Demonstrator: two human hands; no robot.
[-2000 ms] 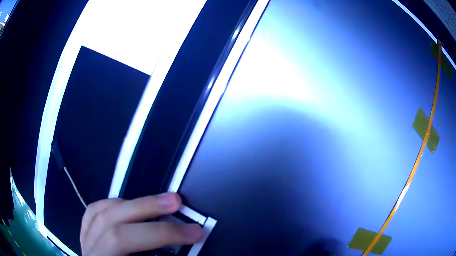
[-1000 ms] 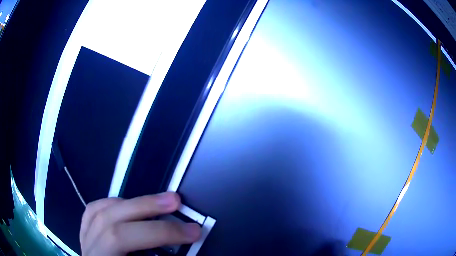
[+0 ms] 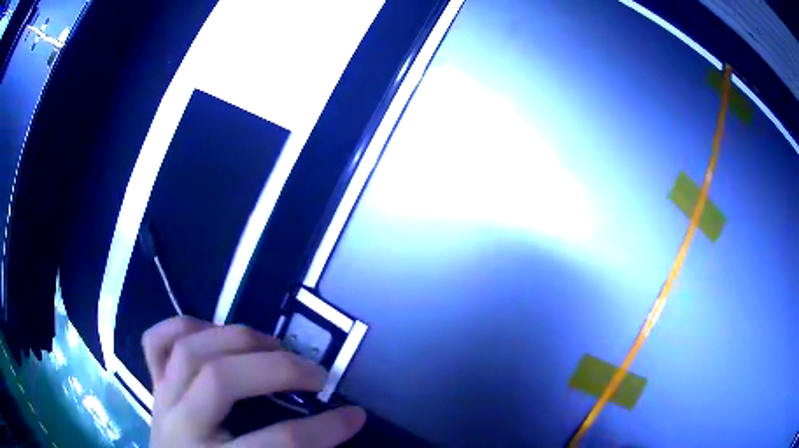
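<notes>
A large silver-blue mirror-like panel (image 3: 456, 289) fills the right side, with a narrow white strip (image 3: 368, 166) along its left edge. Short white strips (image 3: 328, 309) frame a notched lower-left corner. Inside the notch is a small pale plate (image 3: 307, 334) with dots. My left hand (image 3: 241, 385) is at this corner, its fingertips over the notch and the panel's lower edge. I cannot tell whether it grips anything. An orange line (image 3: 670, 284) runs down the panel under yellow-green tape squares (image 3: 609, 381). My right hand is out of view.
Left of the panel lies a white frame (image 3: 131, 206) around a black area. A thin grey-white line with a dark tip (image 3: 166, 282) lies over that area and runs behind my left hand. Green floor (image 3: 88, 394) shows at lower left, and a pale ribbed rail (image 3: 745, 44) at upper right.
My left fingers have shifted down and off the white corner strip, uncovering the notch and pale plate. The view has shifted, with the frame further right and the orange line further left.
</notes>
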